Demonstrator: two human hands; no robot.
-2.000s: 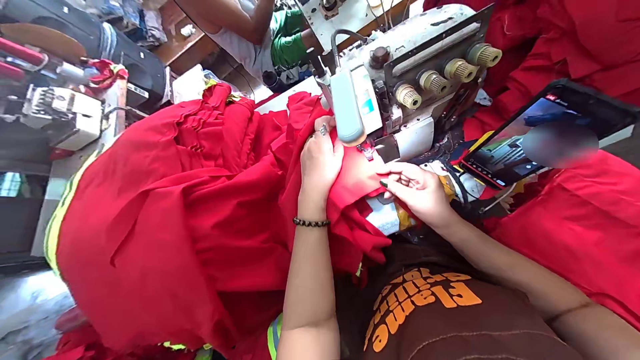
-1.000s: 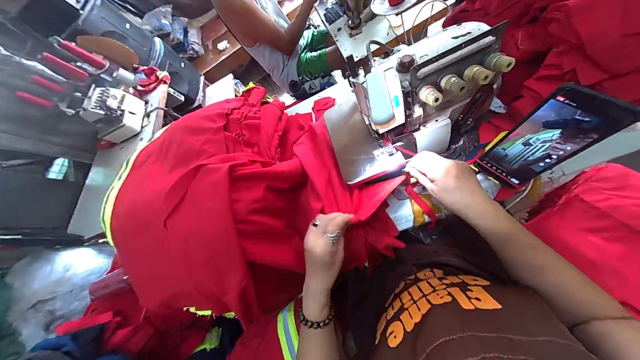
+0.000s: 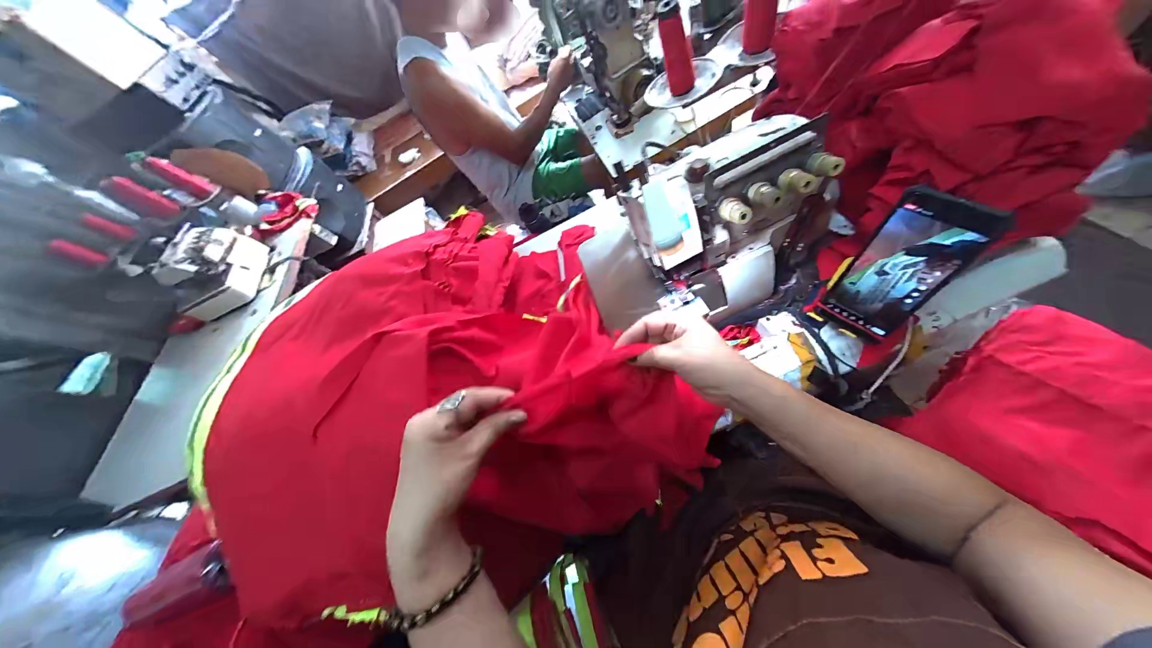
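A large red fabric garment (image 3: 342, 378) with yellow-green trim lies spread across my lap and the machine table. My left hand (image 3: 450, 441), with a ring and a beaded bracelet, pinches a fold of it near the centre. A gathered edge of the same cloth is pinched in my right hand (image 3: 684, 351), just in front of the overlock sewing machine (image 3: 738, 198). Between the hands the cloth hangs loosely bunched, apart from the machine's presser foot area (image 3: 679, 292).
A phone (image 3: 909, 261) with a lit screen leans right of the machine. Red cloth piles (image 3: 981, 108) lie at the back right. Another person (image 3: 486, 117) sits at a second sewing machine (image 3: 621, 81). Further left stands a machine (image 3: 211, 265) with red thread cones (image 3: 144, 196).
The cloth edge that lay at the presser foot two seconds ago is now held away from it, bunched between my hands. My right hand has moved off the machine's plate toward me.
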